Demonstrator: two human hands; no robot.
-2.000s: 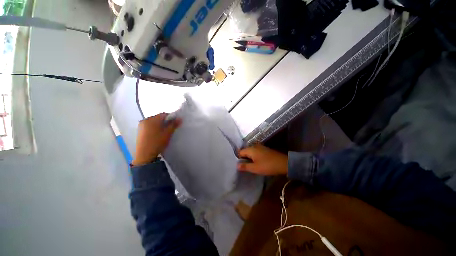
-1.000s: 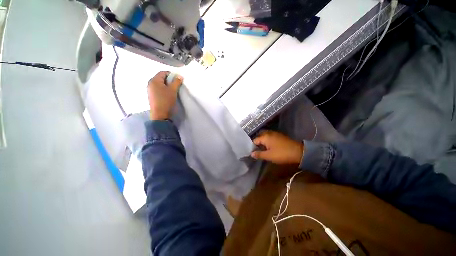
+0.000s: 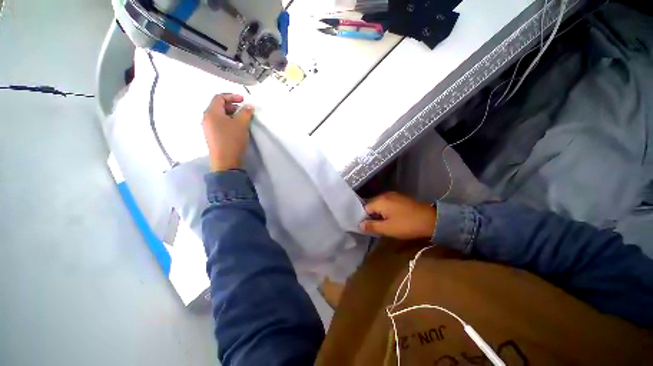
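Note:
A light grey fabric panel (image 3: 290, 179) lies over the machine bed and hangs over the front edge towards the lap. My left hand (image 3: 228, 129) pinches its upper edge just below the needle area of the sewing machine head (image 3: 208, 36). My right hand (image 3: 401, 216) grips the panel's lower right edge at the table's front edge. The edge between the hands is drawn fairly straight. Glare hides where the cloth meets the presser foot.
Thread snips (image 3: 354, 28) lie right of the needle, beside black fabric pieces (image 3: 426, 20). A measuring tape (image 3: 444, 96) runs along the front edge. A white cable (image 3: 533, 64) hangs over it. Grey cloth (image 3: 573, 129) is heaped at right. A brown apron (image 3: 458, 307) covers the lap.
My left hand has moved up towards the needle area, and my right hand has moved right and slightly up. The panel is now stretched between them. The view has shifted, with the machine head higher.

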